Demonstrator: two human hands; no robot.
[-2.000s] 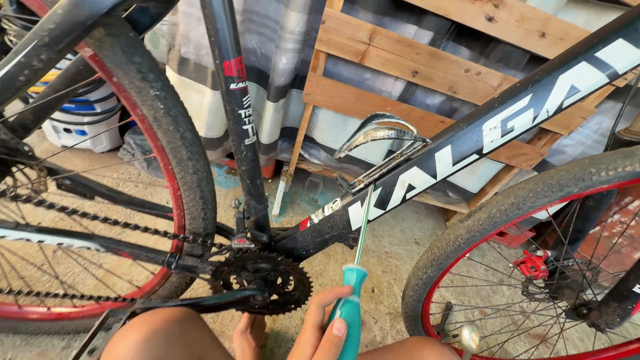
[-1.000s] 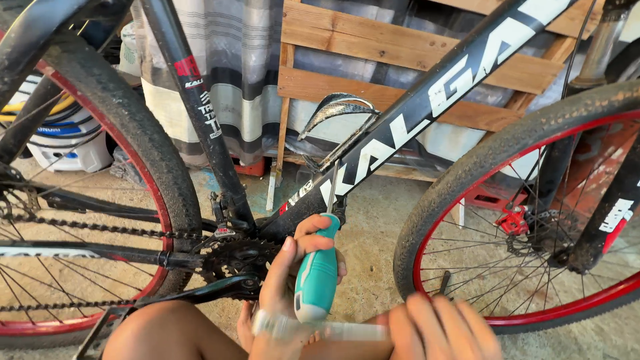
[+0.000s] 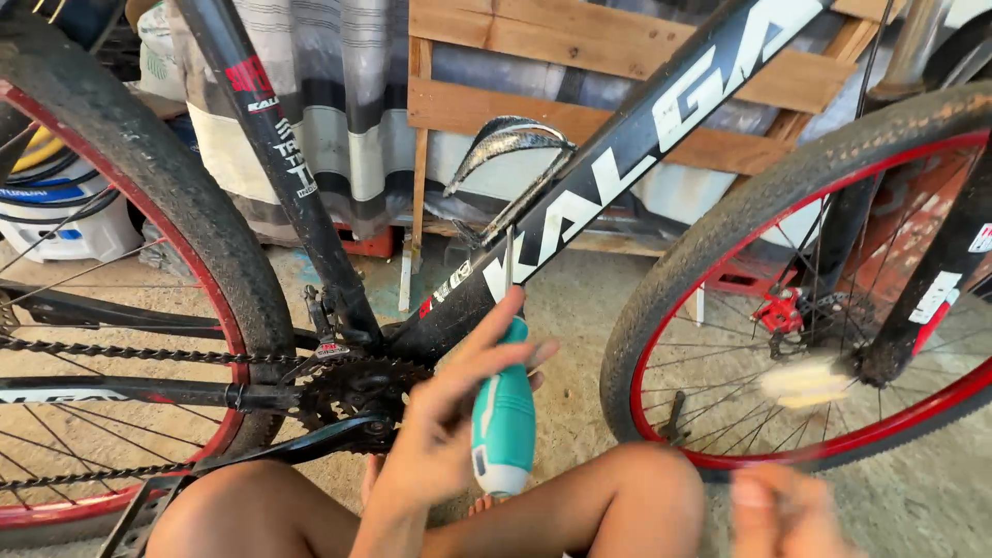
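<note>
A screwdriver (image 3: 504, 418) with a teal and white handle stands nearly upright, held in the fingers of my left hand (image 3: 434, 418). Its metal shaft points up in front of the black bicycle's down tube (image 3: 589, 194); whether the tip touches the tube cannot be told. Just left of the shaft, a worn bottle cage (image 3: 511, 178) is mounted on the tube. At the lower right, my right hand (image 3: 783, 511) is blurred, with curled fingers around a tool. A pale blurred shape (image 3: 806, 380), seemingly that tool's end, shows above it; its kind is unclear.
The rear tyre (image 3: 201, 217) and chainrings (image 3: 364, 387) are at left, the front tyre (image 3: 697, 240) at right. My bent knees are below the frame. Behind stand a wooden pallet (image 3: 542, 108), a draped striped cloth (image 3: 356, 101) and a white container (image 3: 77, 229).
My right hand has moved right, away from the bottom of the screwdriver handle, where it held a blurred rod-like thing a second ago. My left hand still holds the screwdriver.
</note>
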